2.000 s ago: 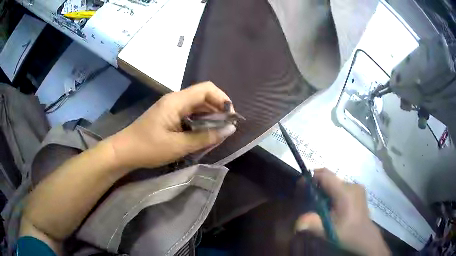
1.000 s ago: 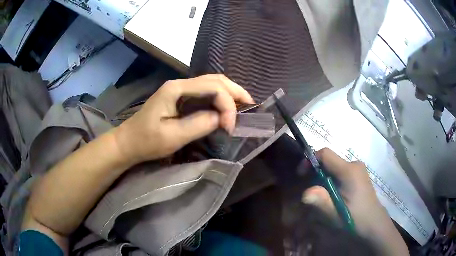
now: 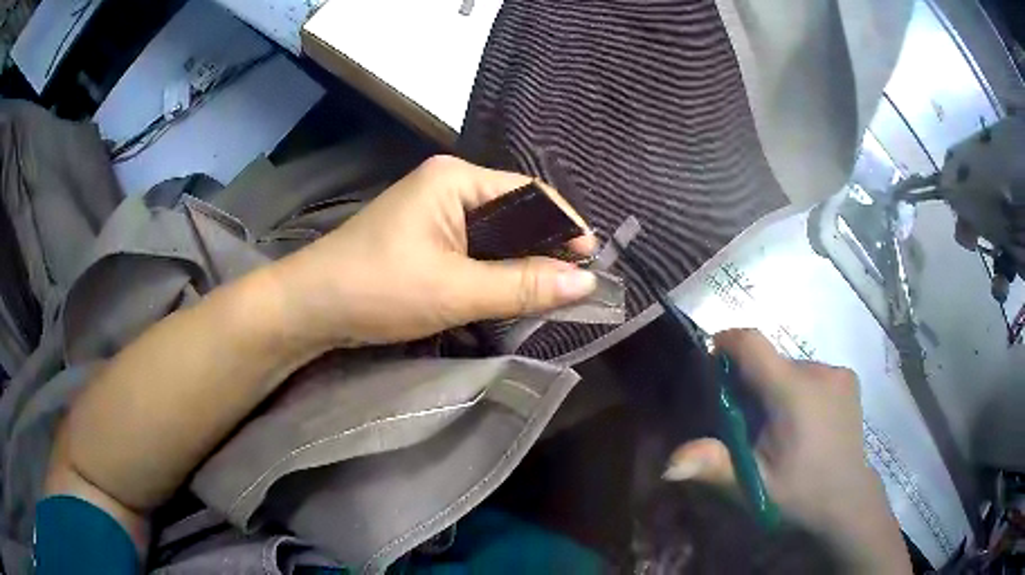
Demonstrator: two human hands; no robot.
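A grey-brown garment piece (image 3: 382,449) with pale stitched edges lies across the lap. Its dark striped inner fabric (image 3: 629,112) spreads over the table above my hands. My left hand (image 3: 427,264) pinches a small fabric tab (image 3: 590,301) between thumb and fingers, with a folded dark bit inside the curled fingers. A short narrow strip end sticks up beside the fingertips. My right hand (image 3: 787,438) holds scissors (image 3: 736,432) with green handles. The dark blades point up and left toward the tab; their tips are blurred against the dark cloth, so I cannot tell whether they touch it.
A sewing machine head (image 3: 983,185) stands at the right on a white table (image 3: 776,298) with printed markings. A white board with a wood-coloured edge (image 3: 377,90) is at the upper left. More grey-brown cloth (image 3: 51,213) hangs at the far left, near white panels and cables.
The striped fabric shows more fully, and the view has shifted so things sit further right. My left hand has turned over the tab it holds. The scissors stay near the tab.
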